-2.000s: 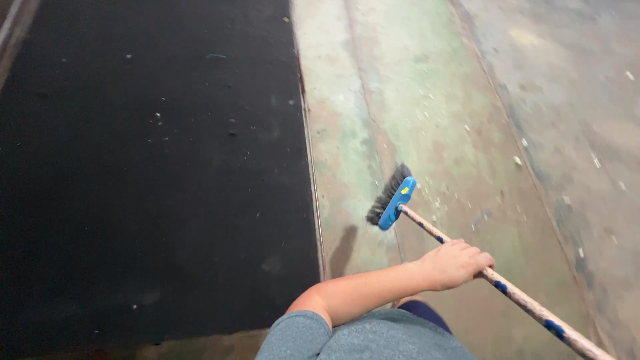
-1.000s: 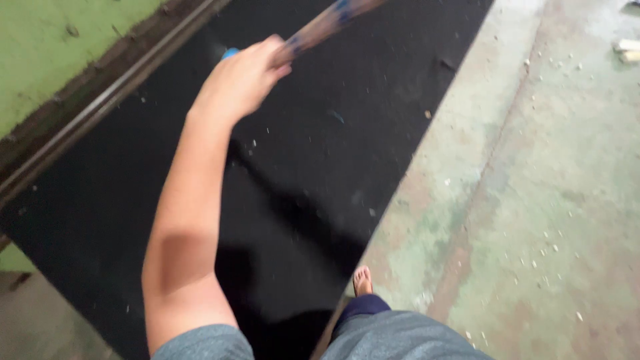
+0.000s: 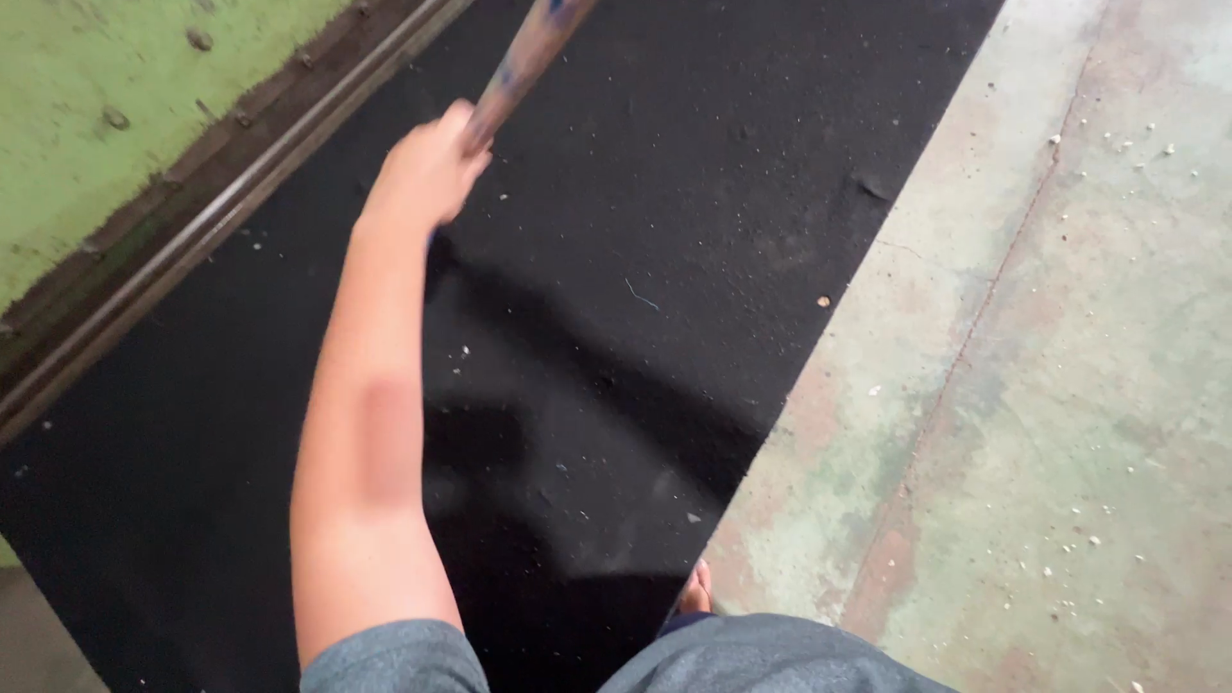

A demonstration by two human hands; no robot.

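My left hand (image 3: 428, 173) grips a long handle (image 3: 527, 67) with worn, blue-patterned covering. The handle slants up to the right and leaves the view at the top. My hand and forearm are over a black mat (image 3: 693, 241) lying on the floor. The brush end of the tool cannot be made out; only a thin bit of blue shows beside my wrist. Small white crumbs and a pale thread (image 3: 641, 294) lie on the mat. My right hand is not in view.
A green wall or panel (image 3: 144, 106) with a dark lower edge and a metal rail (image 3: 226, 197) borders the mat at upper left. Cracked, stained concrete floor (image 3: 1020, 385) with scattered crumbs lies to the right. My bare foot (image 3: 697, 589) is at the mat's edge.
Two seconds ago the blue brush head was over the concrete, right of the mat; my left hand and the handle are now over the mat near the rail. The view has turned.
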